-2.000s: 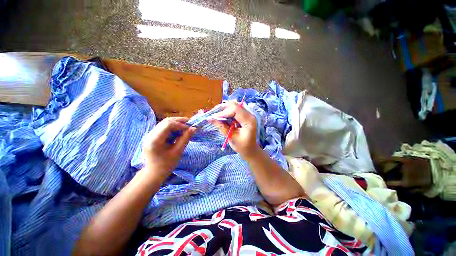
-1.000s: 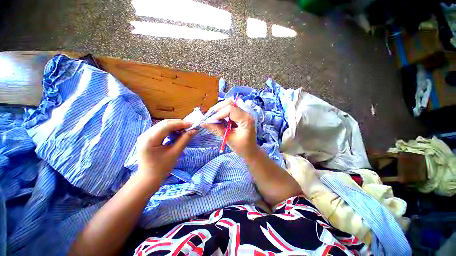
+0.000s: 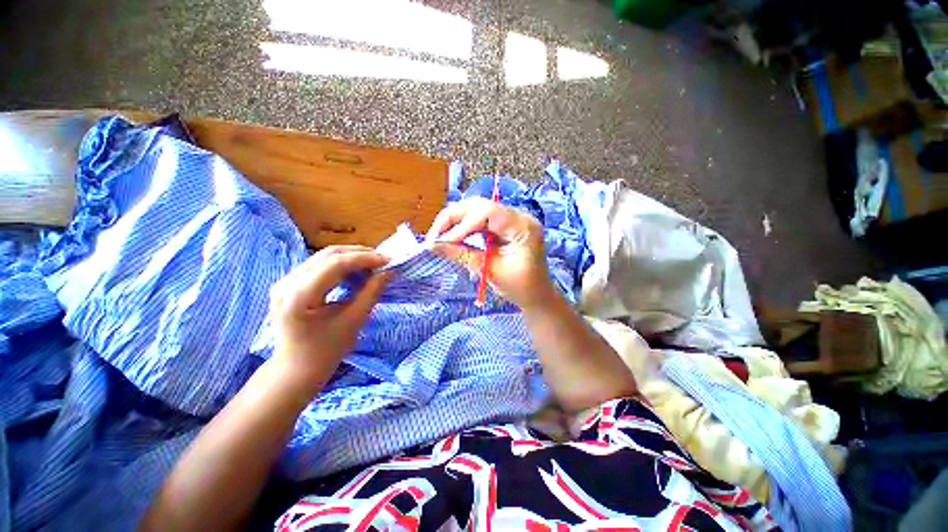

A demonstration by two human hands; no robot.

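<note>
A blue-and-white striped shirt (image 3: pixel 447 353) lies bunched across my lap. A short pale strip of it, perhaps a cuff or band (image 3: pixel 403 247), is raised between my hands. My left hand (image 3: pixel 324 301) pinches the strip's left end between thumb and fingers. My right hand (image 3: pixel 499 247) pinches the other end with thumb and forefinger. It also holds a slim red tool (image 3: pixel 486 268), nearly upright between the fingers, its thin end pointing up and away from the cloth. The exact detail at the strip is too small to tell.
A wooden bench (image 3: pixel 343 187) lies beyond my hands. A heap of striped shirts (image 3: pixel 187 270) covers its left part. A white cloth (image 3: pixel 665 270) and cream cloth (image 3: pixel 686 400) lie at the right. Further right are a brown block (image 3: pixel 847 343) and pale cloth (image 3: pixel 904 333).
My hands have spread slightly apart, and the strip between them now shows more of its pale face. The red tool has turned more upright. The view has shifted slightly.
</note>
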